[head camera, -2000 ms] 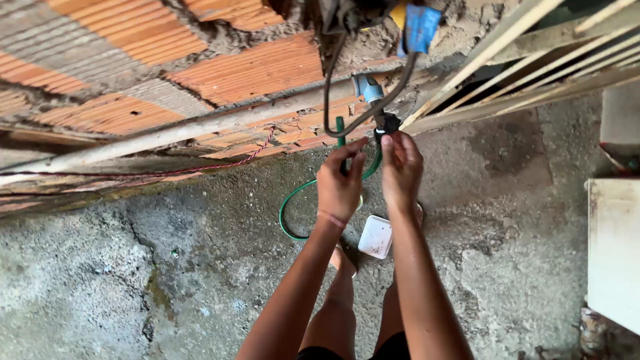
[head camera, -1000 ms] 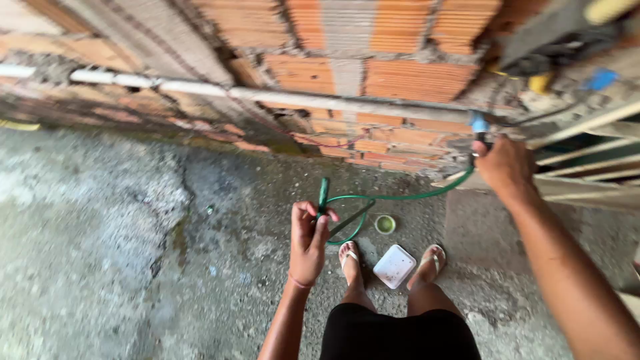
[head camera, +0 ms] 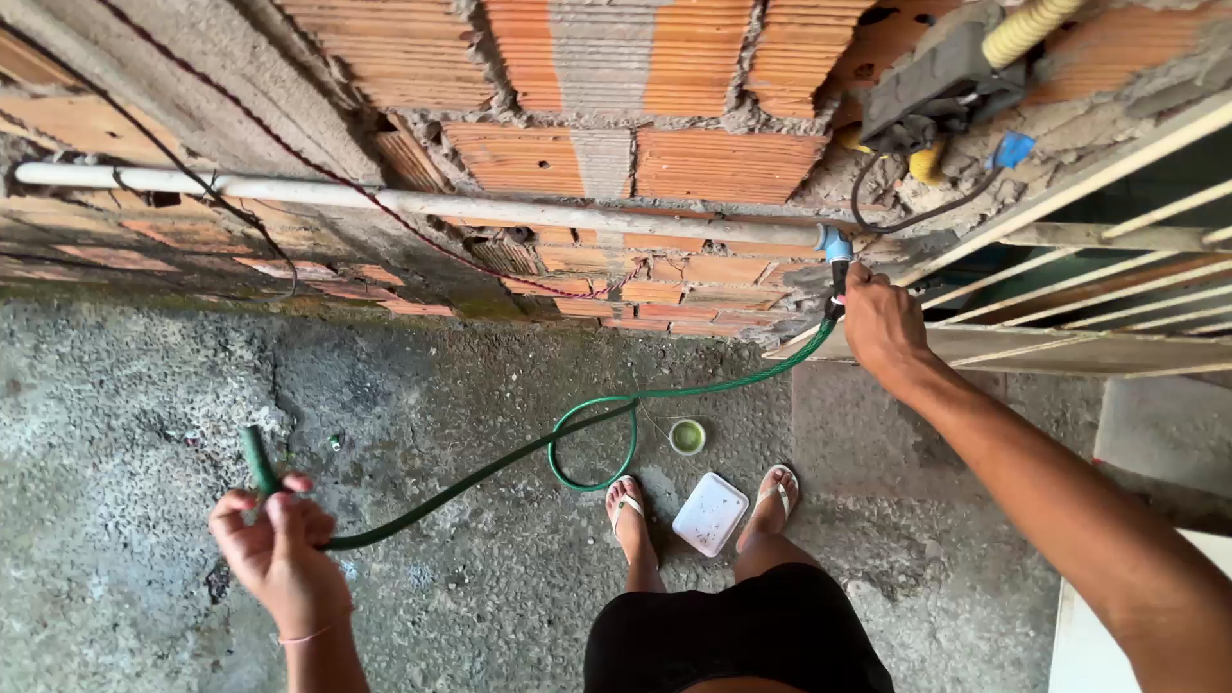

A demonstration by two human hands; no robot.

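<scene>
A green garden hose (head camera: 481,474) runs with one loop from the wall tap to the lower left. My left hand (head camera: 284,539) is closed around it near its free end, which points up past my fingers. At the right, my right hand (head camera: 881,313) grips the black tap fitting (head camera: 839,281) where the hose joins; my fingers partly hide it. Just above sits a light blue pipe elbow (head camera: 835,243), on the end of a white PVC pipe (head camera: 597,219) along the brick wall. Whether water flows cannot be told.
Near my sandalled feet, a white foam tray (head camera: 710,514) and a small round container with green contents (head camera: 687,437) rest on rough concrete. A metal grille (head camera: 1059,279) stands at the right. Above the elbow is a grey electrical box (head camera: 938,82) with cables; thin wires cross the wall.
Both hands were together at the tap fitting two seconds ago. My left hand has since moved away to the left with the hose end, and the hose now stretches out. My right hand remains at the fitting.
</scene>
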